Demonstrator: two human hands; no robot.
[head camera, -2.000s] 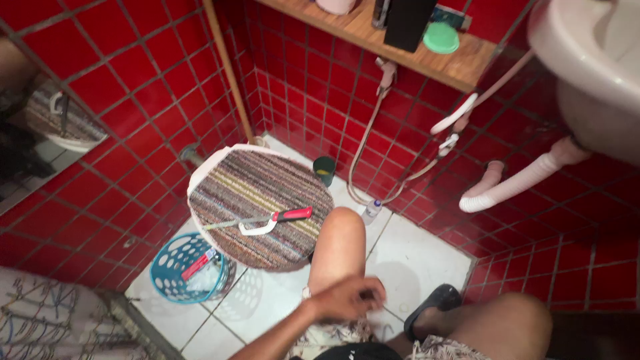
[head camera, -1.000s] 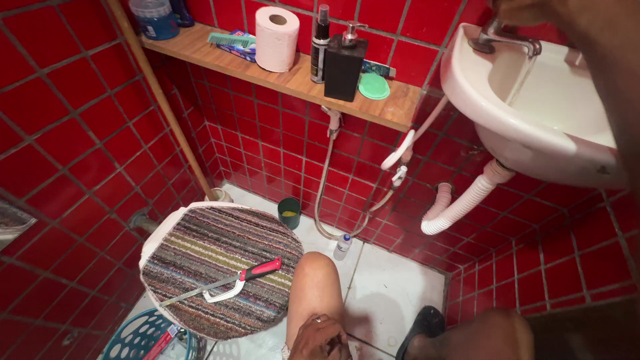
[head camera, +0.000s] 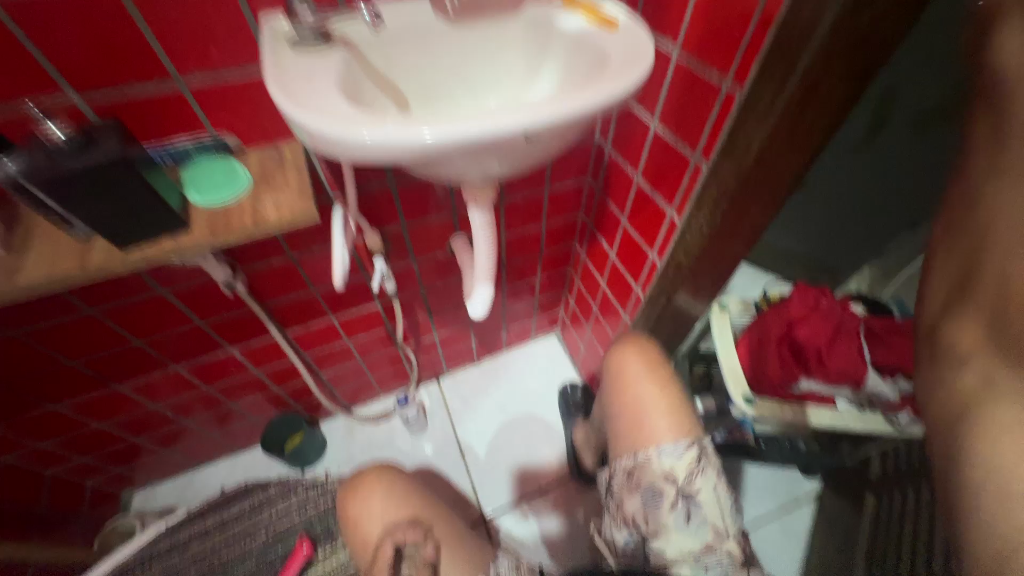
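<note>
My left hand (head camera: 408, 548) rests at my knee at the bottom of the head view, fingers curled; whether it holds anything is hidden by blur. To its left, the red handle (head camera: 299, 555) of a saw lies on the striped woven cover (head camera: 240, 520). A blurred raised forearm (head camera: 972, 320) fills the right edge, and its hand is out of the frame. Above my knees hangs a white washbasin (head camera: 472, 144) with a metal tap (head camera: 308, 20) and a white corrugated drain pipe (head camera: 482, 256).
A wooden shelf (head camera: 272, 196) holds a black pump bottle (head camera: 100, 184) and a green round item (head camera: 214, 180). A hose (head camera: 288, 352) loops down the wall. On the floor stand a dark cup (head camera: 294, 440) and small bottle (head camera: 412, 412). Red cloth (head camera: 816, 344) lies beyond the doorframe (head camera: 744, 184).
The view has swung right to the washbasin and doorway. The blue basket seen earlier has left the frame. The raised arm, over the basin one second ago, is now at the right edge.
</note>
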